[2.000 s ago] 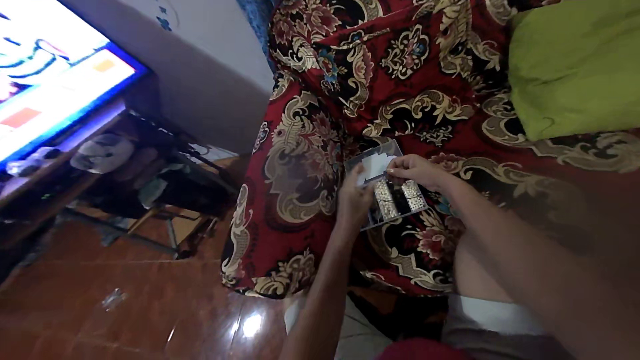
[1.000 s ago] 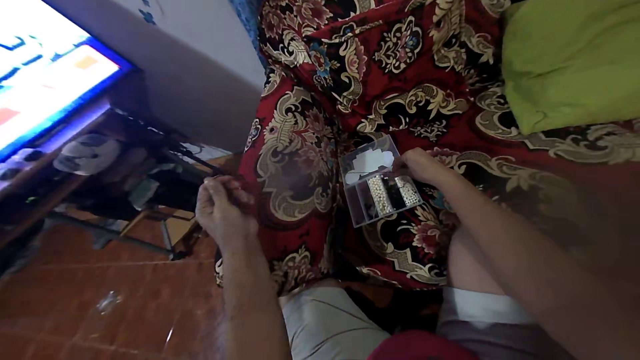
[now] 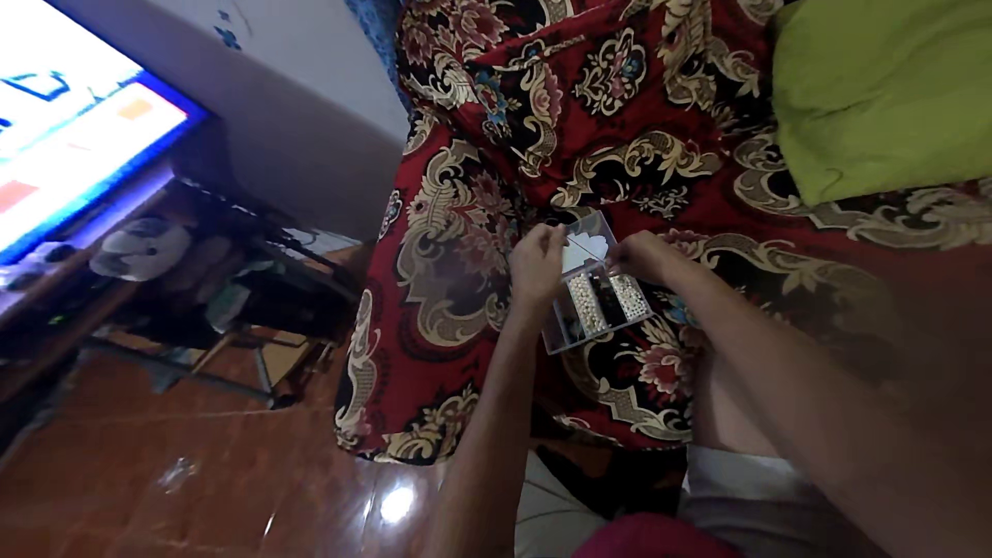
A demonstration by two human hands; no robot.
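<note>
A clear plastic compartment box (image 3: pixel 552 339) lies on the patterned sofa cover. White beads (image 3: pixel 587 302) fill one narrow compartment, and more white beads (image 3: pixel 629 296) fill another, with dark contents between them. White pieces (image 3: pixel 583 249) lie in the box's far part. Over its left edge is my left hand (image 3: pixel 538 263), thumb and fingertips pinched together. My right hand (image 3: pixel 640 257) is at the box's right side, its fingertips pinched above the beads. A thin line, seemingly a thread, runs between both hands over the white pieces.
The red floral sofa cover (image 3: pixel 457 325) surrounds the box. A green cushion (image 3: pixel 883 101) lies at the upper right. On the left are a lit television screen (image 3: pixel 70 124), a stand (image 3: pixel 70 310) holding a plush toy (image 3: pixel 143 249), and the tiled floor (image 3: pixel 232 480).
My left hand was out left of the box one second ago and is now back over its left edge. My right hand has stayed by the box's right side.
</note>
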